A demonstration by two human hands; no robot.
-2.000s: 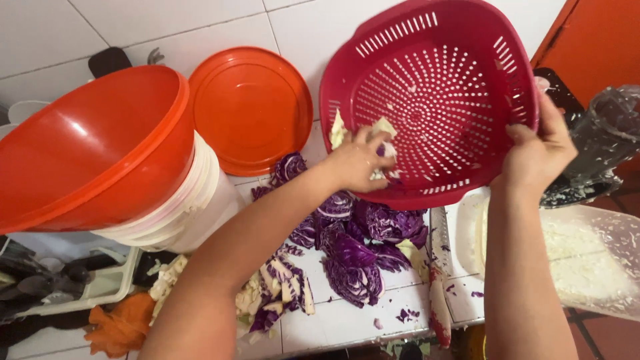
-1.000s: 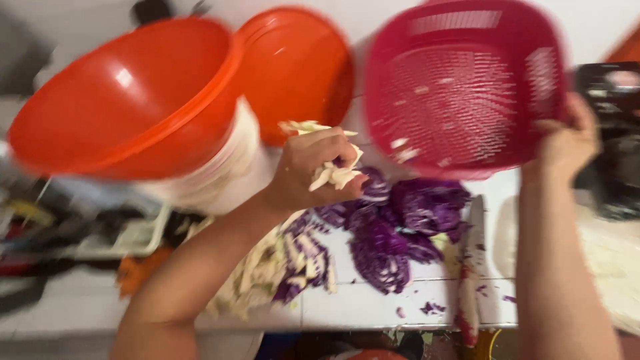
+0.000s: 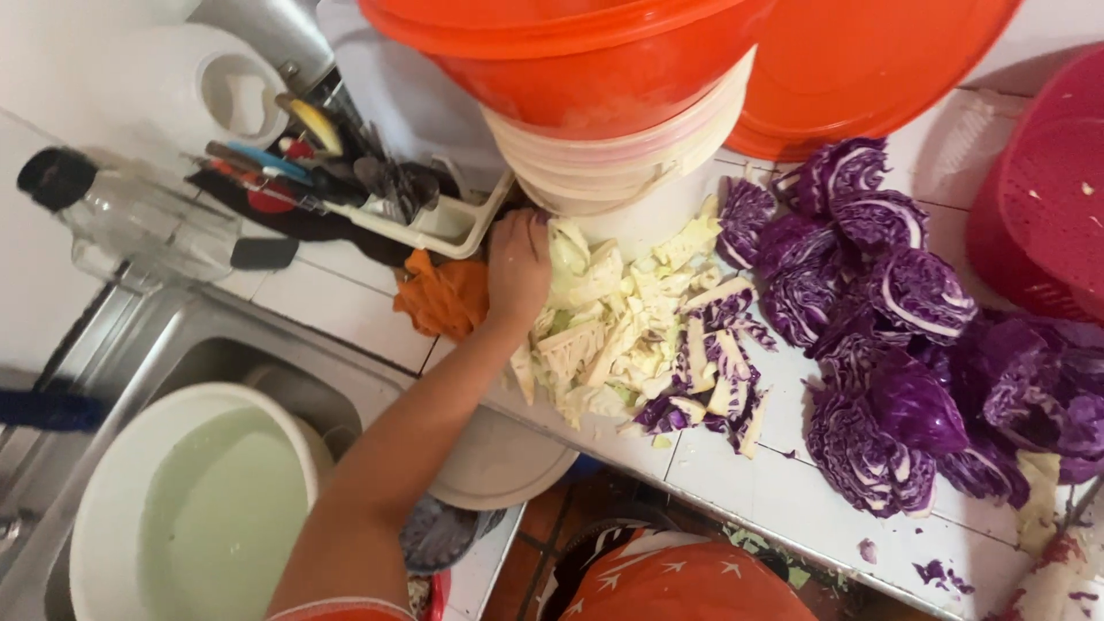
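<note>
My left hand (image 3: pixel 519 267) reaches to the left edge of a heap of pale green cabbage pieces (image 3: pixel 604 319), between an orange cloth (image 3: pixel 442 296) and a white bucket (image 3: pixel 634 198); its fingertips are hidden, so its grip cannot be told. Chopped purple and white cabbage scraps (image 3: pixel 720 371) lie at the heap's right side. Farther right, red cabbage chunks (image 3: pixel 871 328) are piled on the white tiled counter. A magenta colander (image 3: pixel 1048 198) is at the right edge. My right hand is outside the view.
An orange basin (image 3: pixel 595 78) rests on the bucket, with an orange lid (image 3: pixel 862 78) behind. At left are a utensil tray (image 3: pixel 466 233), a clear bottle (image 3: pixel 155 220) and a metal sink (image 3: pixel 185 332) holding a tub of cloudy water (image 3: pixel 228 509). A knife (image 3: pixel 1056 561) lies lower right.
The hand that held pale cabbage pieces by the colander is now at the pale heap's left edge. The other hand, earlier on the colander's rim, is out of view. The view has swung left.
</note>
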